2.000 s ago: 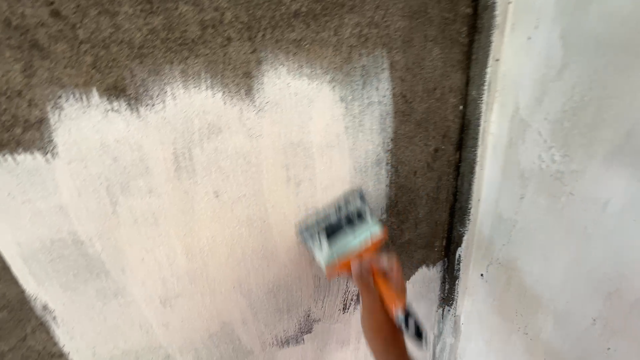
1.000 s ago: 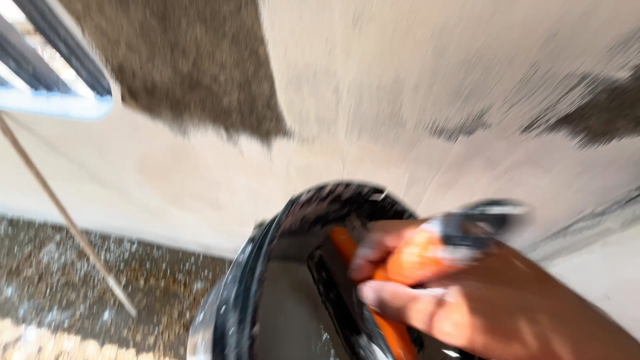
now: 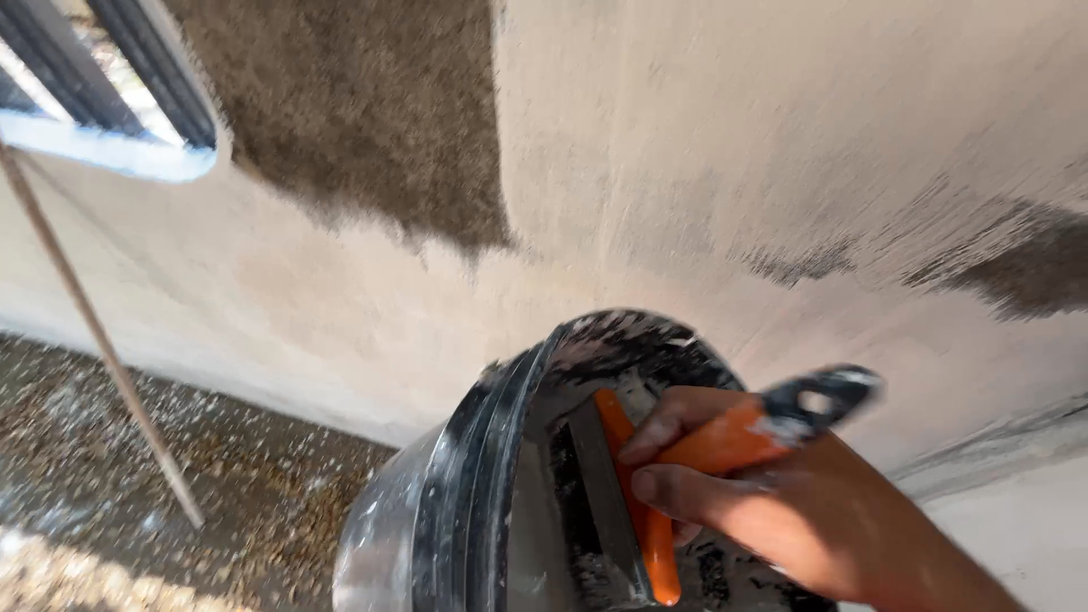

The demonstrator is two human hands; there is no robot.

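My right hand [image 3: 739, 501] grips the orange handle of a wide paintbrush [image 3: 633, 497], its black hanging end pointing up and right. The brush head is inside the mouth of a black bucket [image 3: 501, 459], whose rim and inner wall are smeared with pale paint. How deep the bristles sit in the grey-white paint [image 3: 535, 510] cannot be told. Behind the bucket stands a wall [image 3: 663, 170], coated pale with streaky brush marks. My left hand is not in view.
Bare brown patches [image 3: 365, 110] show on the wall at the upper left and right. A barred window opening [image 3: 110, 93] is at the top left. A thin stick [image 3: 102, 340] slants down to the speckled ground [image 3: 229, 450].
Two seconds ago the brush was against the wall; one second ago and now it is in the bucket, held by my right hand. The view has swung to the bucket.
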